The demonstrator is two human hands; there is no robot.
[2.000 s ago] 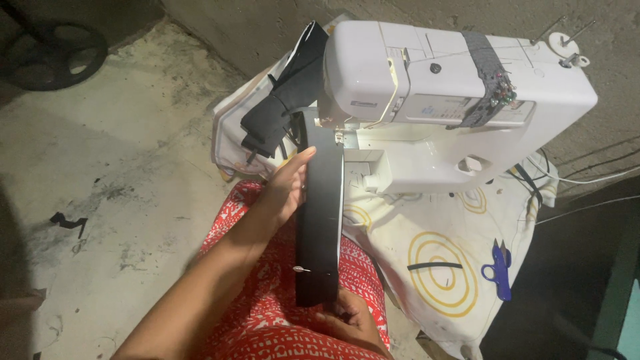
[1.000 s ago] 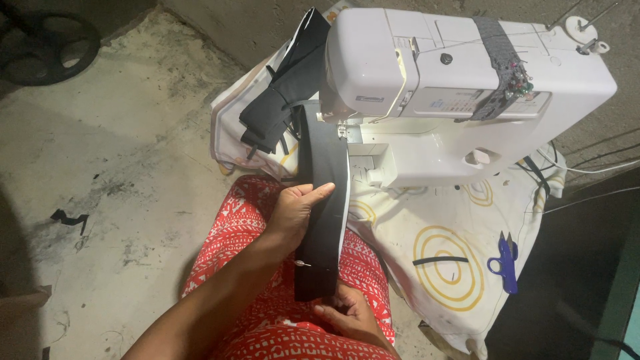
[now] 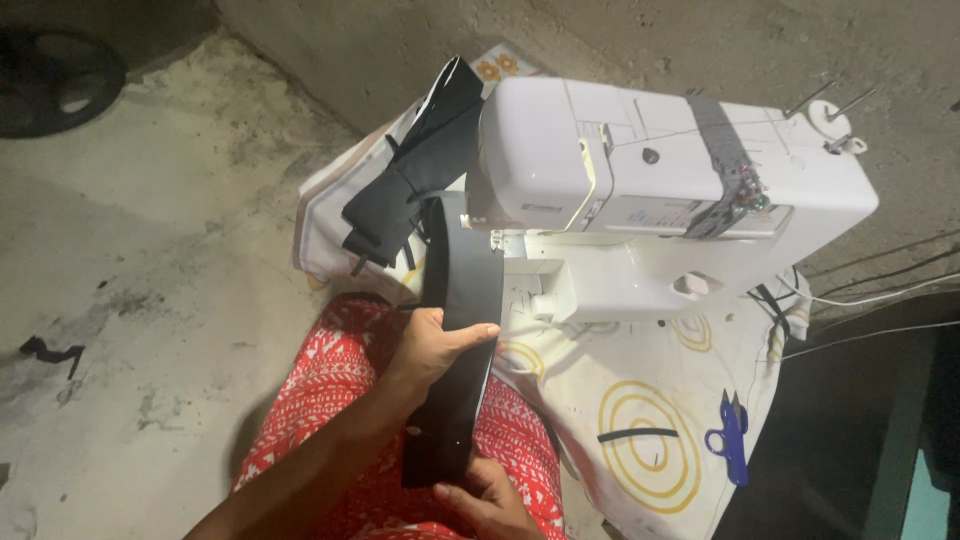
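Note:
A long black fabric strip [image 3: 461, 292] with a white edge along its right side runs from the needle area of a white sewing machine [image 3: 645, 165] down over my lap. My left hand [image 3: 435, 349] grips the strip at mid-length, thumb on top pointing right, fingers underneath. At the strip's lower end my right hand [image 3: 487, 499] pinches the corner between thumb and fingers. A small pale pin head [image 3: 413, 430] shows on the lower part of the strip. The presser foot [image 3: 496, 240] is beside the strip's upper right edge; whether it is down cannot be told.
Folded black fabric pieces [image 3: 416, 180] lie left of the machine. On the patterned tablecloth [image 3: 570, 420] are a short black strip [image 3: 637, 433] and blue-handled thread snips [image 3: 729, 442]. Pins sit on a grey band [image 3: 724, 150] around the machine. A white cable [image 3: 862, 301] runs off right.
My left hand has slid down the black strip from near the presser foot, where it was two seconds ago. My right hand stays at the lower end.

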